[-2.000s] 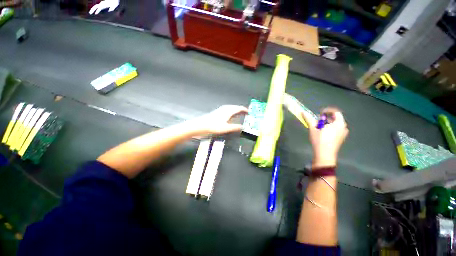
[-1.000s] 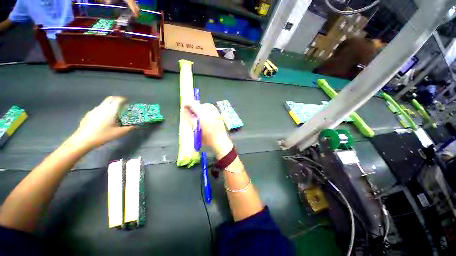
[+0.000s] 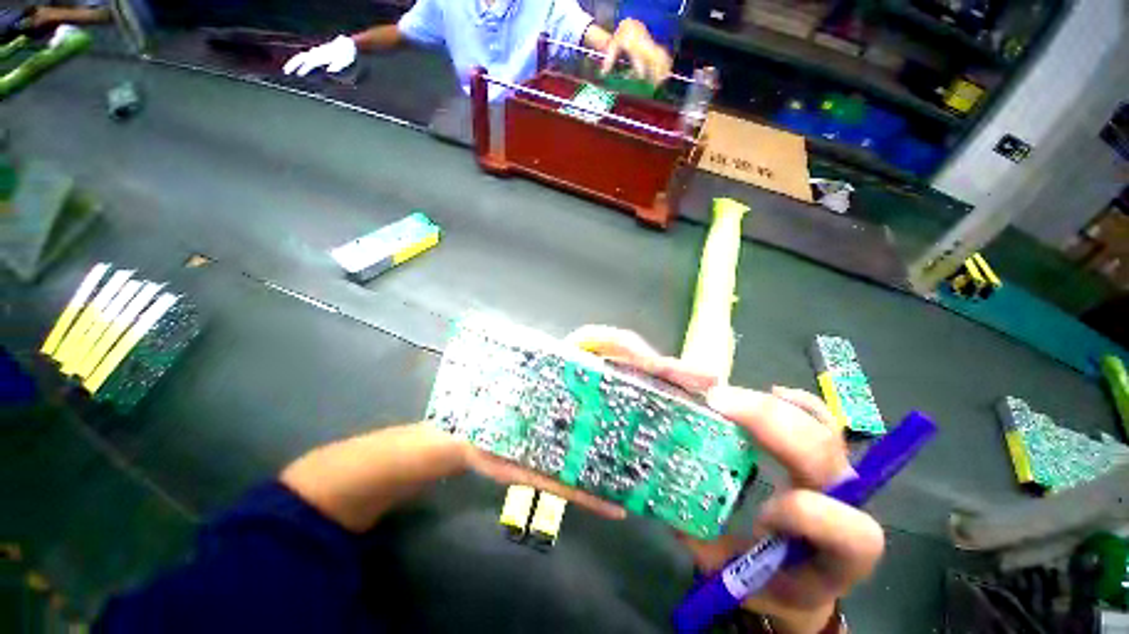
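A green circuit board (image 3: 588,421) is held up close to the camera, its solder side with many silver joints facing me, a paler green strip across its middle. My left hand (image 3: 526,477) is behind the board, its palm and fingers along the lower and upper edges, partly hidden. My right hand (image 3: 799,495) touches the board's right end with its fingers and holds a thick purple marker pen (image 3: 811,523) slanting across it. The pen's cap end points up right.
A yellow-green bar (image 3: 714,291) lies behind the board. Two boards (image 3: 532,514) stand below it, mostly hidden. More boards (image 3: 118,328) stand in a row at left. Single boards lie at upper left (image 3: 386,245) and right (image 3: 848,384). A person sits opposite behind a red-brown rack (image 3: 588,149).
The board in my left hand has come up close to the camera and my right hand now meets it. The view has swung back left, showing the rack and the row of boards.
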